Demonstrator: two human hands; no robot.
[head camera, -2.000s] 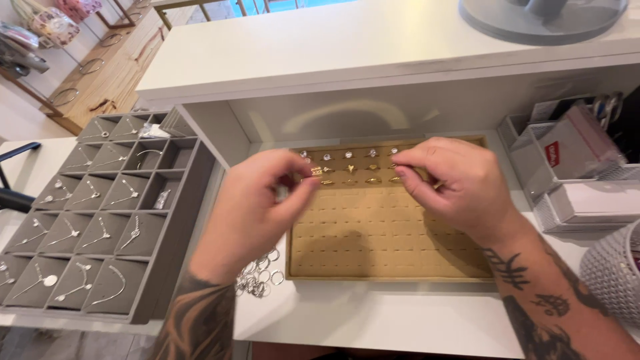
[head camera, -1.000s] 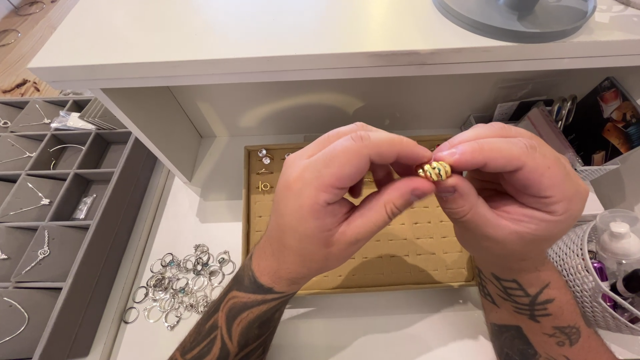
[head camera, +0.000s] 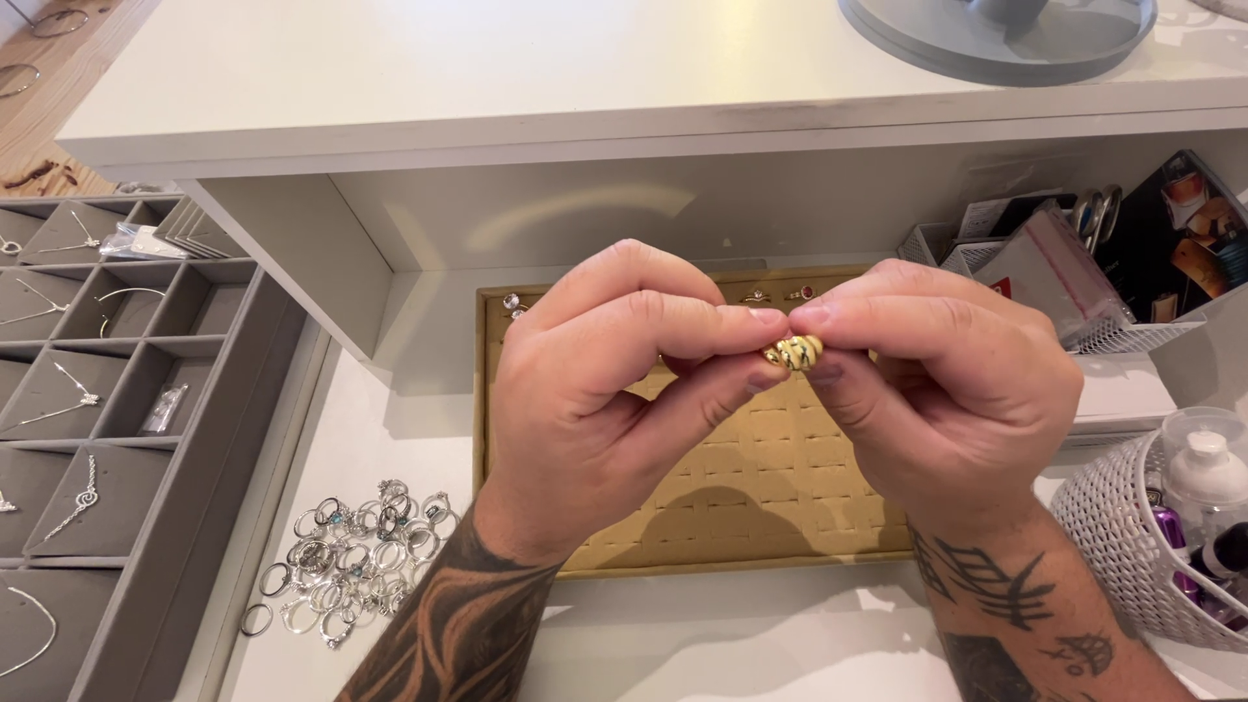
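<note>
A gold-coloured ring with a ribbed, twisted band (head camera: 798, 352) is pinched between the fingertips of both hands. My left hand (head camera: 624, 390) grips its left side with thumb and forefinger, and my right hand (head camera: 936, 380) grips its right side. Beneath the hands lies a tan slotted ring tray (head camera: 741, 487); a few rings with stones show along its far edge, and my hands hide others. A loose pile of silver-coloured rings (head camera: 356, 556) lies on the white surface, left of the tray.
A grey compartment tray of necklaces (head camera: 195, 468) stands at the left. A white shelf (head camera: 585, 78) overhangs the tray's far side, with a round grey stand (head camera: 1004, 39) on top. Mesh organisers (head camera: 1136, 336) and a woven plastic basket of bottles (head camera: 1111, 546) are at the right.
Two seconds ago my hands were apart over the tray's upper rows; they have come together, both holding the gold ring. Over the last second they have stayed much the same. The view has moved closer.
</note>
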